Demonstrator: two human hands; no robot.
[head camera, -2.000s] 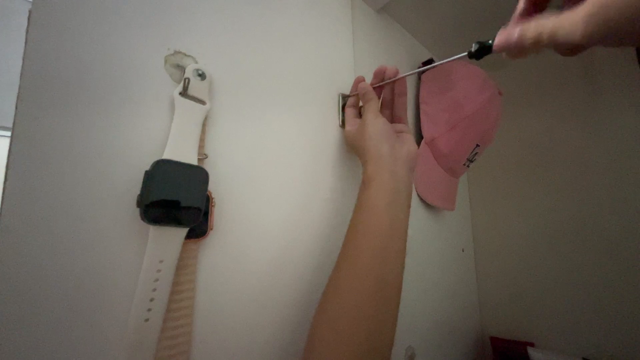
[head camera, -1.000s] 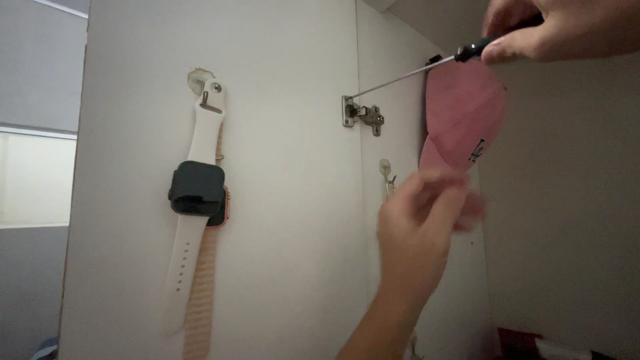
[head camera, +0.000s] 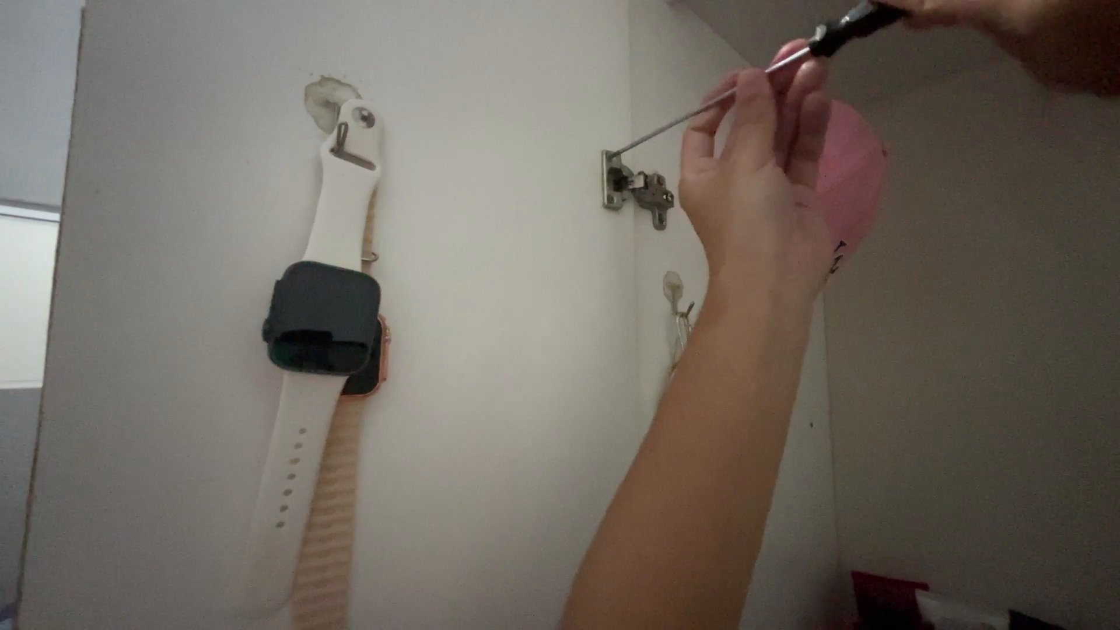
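Note:
A metal cabinet hinge (head camera: 615, 181) joins the white door (head camera: 499, 350) to the cabinet's side wall. The tip of a long screwdriver (head camera: 674, 122) meets the upper end of the hinge plate on the door. My right hand (head camera: 989, 22), partly cut off by the top edge, grips the black handle. My left hand (head camera: 761, 140) has its fingertips around the steel shank, between the hinge and the handle. Behind my left hand hangs a pink cap (head camera: 853, 179), partly hidden by it.
Two smartwatches hang on the door at left, one with a white band (head camera: 324, 319) overlapping one with a tan band (head camera: 328, 516). A small wall hook (head camera: 673, 284) is beside my left forearm. A red item (head camera: 884, 599) lies low at the right.
My left hand was at the hinge, then below the cap away from the screwdriver, and is now up at its shank. The screwdriver's tip remains at the hinge plate since one second ago.

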